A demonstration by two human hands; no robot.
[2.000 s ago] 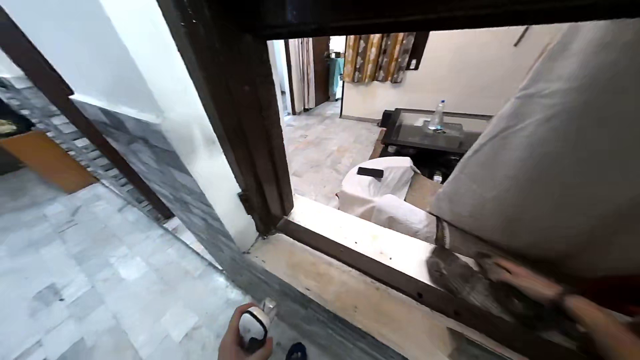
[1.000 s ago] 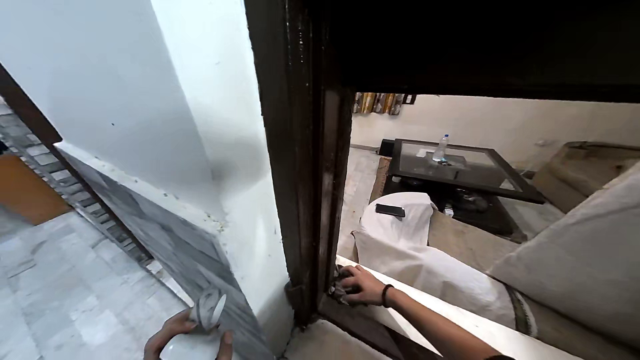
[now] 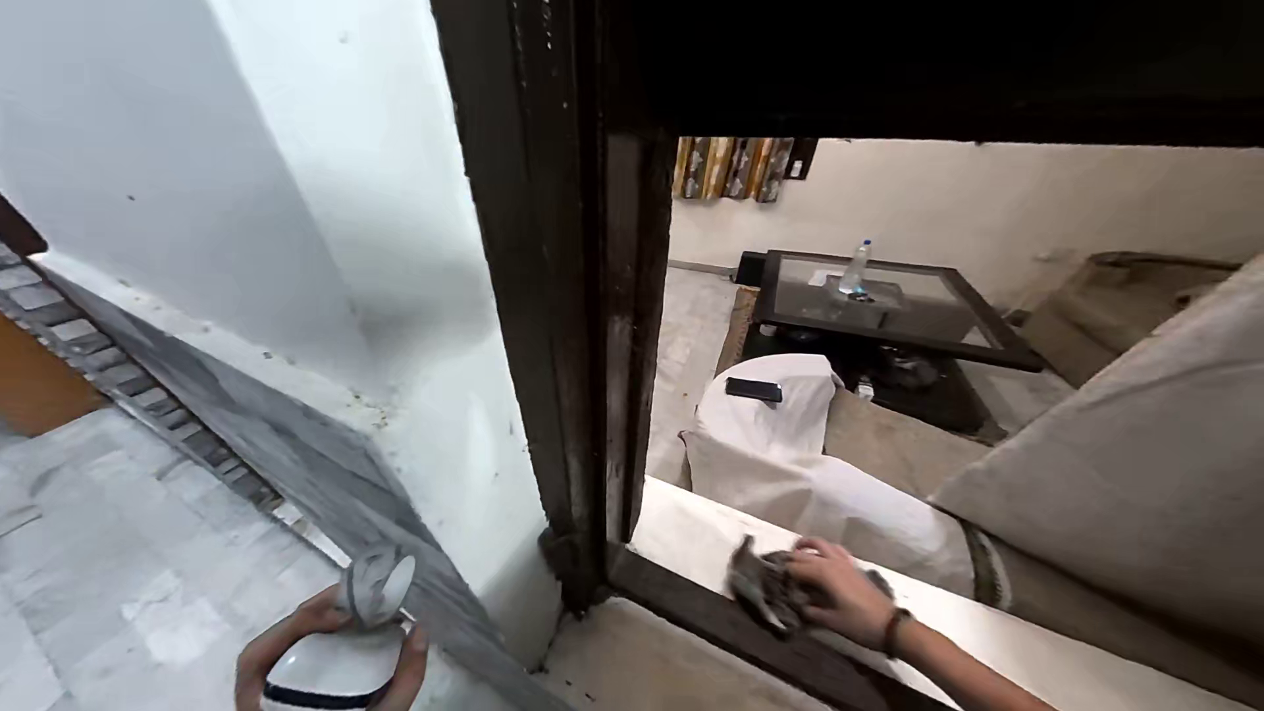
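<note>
At the lower left, my left hand (image 3: 331, 647) grips a white rounded container (image 3: 341, 664) with a dark band; a clear or grey cup-like part (image 3: 377, 588) stands at its top. My right hand (image 3: 839, 592), with a dark band at the wrist, presses a crumpled grey-brown cloth (image 3: 768, 585) on the dark wooden bottom rail (image 3: 731, 637) of the window frame. The cloth also laps over the pale sill (image 3: 681, 523) just behind the rail.
A dark frame post (image 3: 573, 296) rises between the hands. Beyond the opening are a white-draped sofa arm (image 3: 780, 434) with a black phone or remote (image 3: 753, 390), a glass-topped table (image 3: 889, 306) and a plastic bottle (image 3: 856, 269). Grey fabric (image 3: 1126, 474) hangs or leans at the right.
My right hand and the cloth have moved right along the bottom rail, away from the corner by the post where they were a second ago. The left hand still holds the container.
</note>
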